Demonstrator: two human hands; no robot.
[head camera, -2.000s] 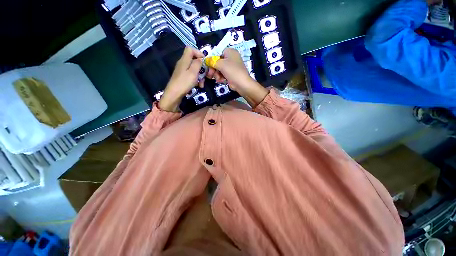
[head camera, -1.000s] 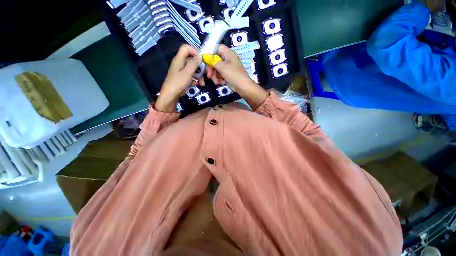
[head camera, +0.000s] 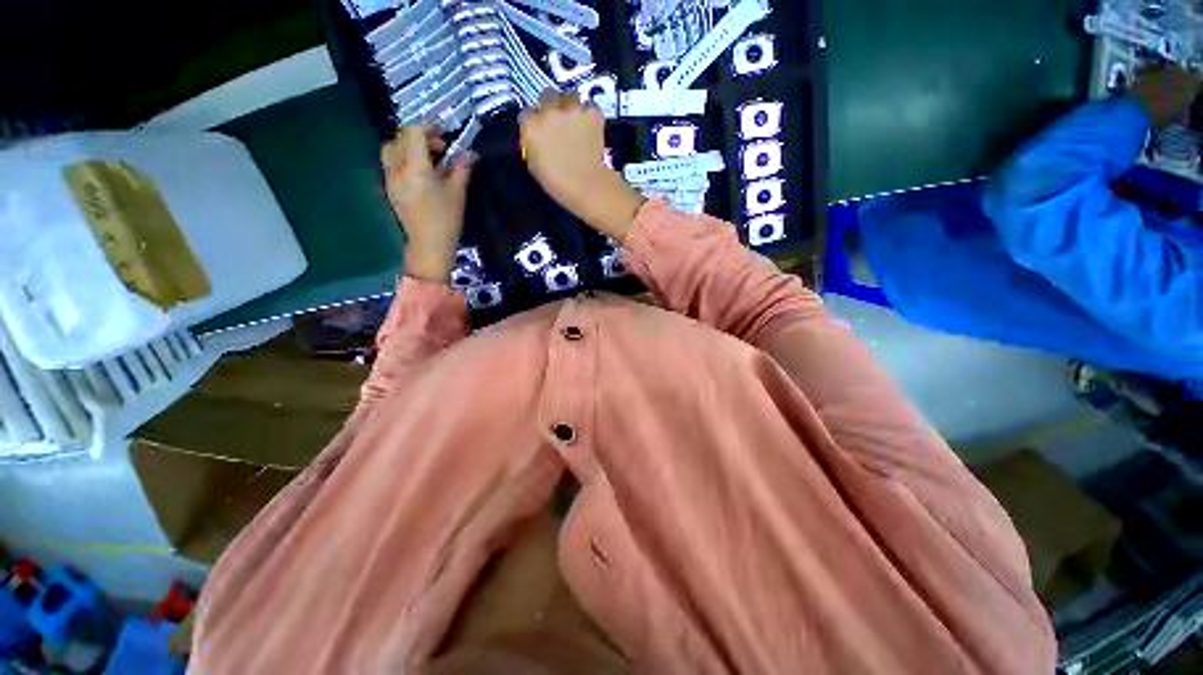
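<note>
The black work tray (head camera: 495, 251) lies under both hands. My left hand (head camera: 425, 198) is at its left side, fingers bent, with a light strapped watch (head camera: 461, 140) between thumb and fingers at the near end of the stack. The stack of strapped watches (head camera: 464, 56) overlaps at the upper left of the tray. My right hand (head camera: 567, 145) is curled over the tray centre, back up, with a small yellow spot at its left edge; its grip is hidden. Square watch cases (head camera: 761, 160) stand in a column at the right. Perforated strap halves (head camera: 719, 46) lie at the upper middle.
A translucent jug (head camera: 251, 218) with a brown tape patch is left of the tray on the green bench (head camera: 910, 99). A person in blue clothing (head camera: 1069, 224) works at the right. Cardboard boxes (head camera: 218, 495) are below the bench.
My hands have moved apart. The left went left with the strapped watch toward the stack; the right rose a little. The piece between both hands is gone from there, and the view has shifted slightly.
</note>
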